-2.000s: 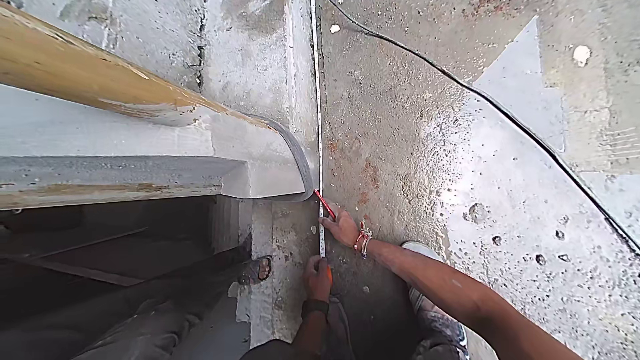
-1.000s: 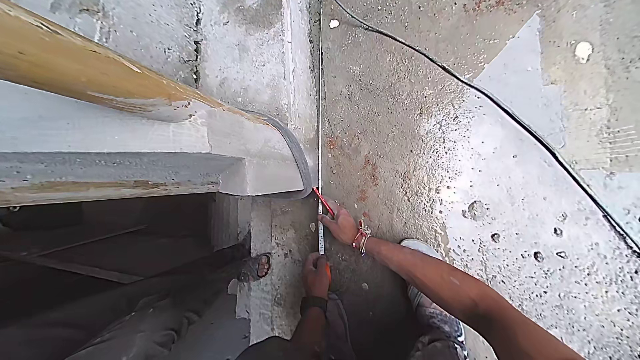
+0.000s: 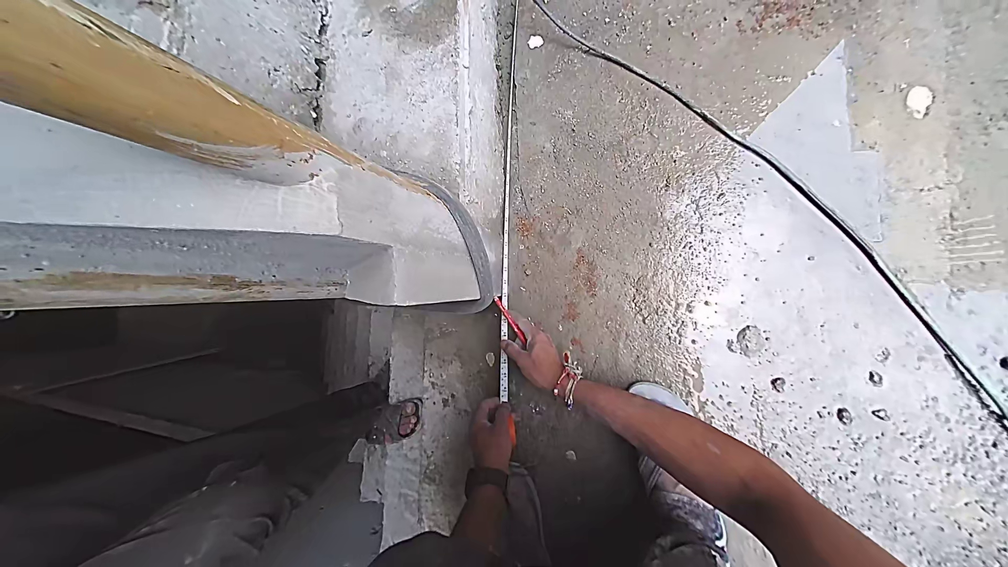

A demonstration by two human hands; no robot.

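My left hand (image 3: 491, 437), with a dark band at the wrist, grips the orange case of a tape measure (image 3: 512, 431). From it the pale tape blade (image 3: 505, 370) runs away from me in a straight line along the concrete floor, up to the top of the view. My right hand (image 3: 539, 358), with string bracelets at the wrist, holds a red pencil or marker (image 3: 510, 320). Its tip points at the rounded end of a grey plastered ledge (image 3: 482, 276), just left of the blade. The fingers of my right hand rest at the blade's edge.
A black cable (image 3: 709, 118) crosses the floor on the right. A yellow-brown rounded beam or pipe (image 3: 181, 87) lies along the ledge at the upper left. Below the ledge is a dark recess (image 3: 157, 346). Another person's foot (image 3: 398, 421) stands at the left, near my left hand.
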